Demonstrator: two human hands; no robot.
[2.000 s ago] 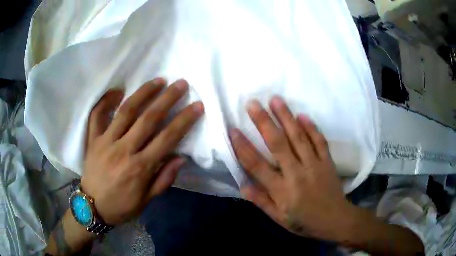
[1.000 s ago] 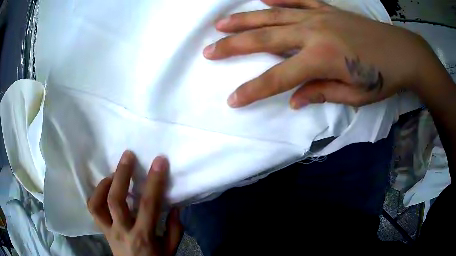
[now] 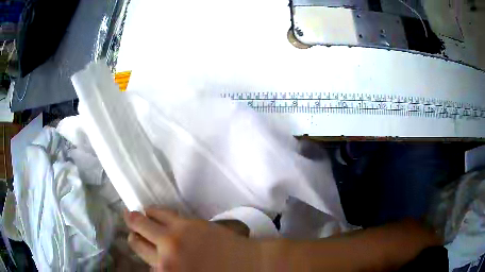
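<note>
A white cloth piece [image 3: 228, 149] hangs over the table's front edge at the left and down towards my lap. Its left part is a long folded band [image 3: 114, 138], tilted up to the left. My right hand [image 3: 165, 239] reaches across from the right at the bottom and is closed on the lower end of this band; its palm side is hidden. My left hand is not in view.
The white sewing table [image 3: 202, 53] has a printed ruler [image 3: 340, 103] along its front. Metal plates [image 3: 351, 26] are at the upper right. Heaped white cloth [image 3: 64, 196] lies at the left. An orange mark [image 3: 122, 80] shows beside the band.
The white cloth has moved off the tabletop towards the left and me, uncovering the ruler and plates. My right hand has moved down and left; my left hand has left the view.
</note>
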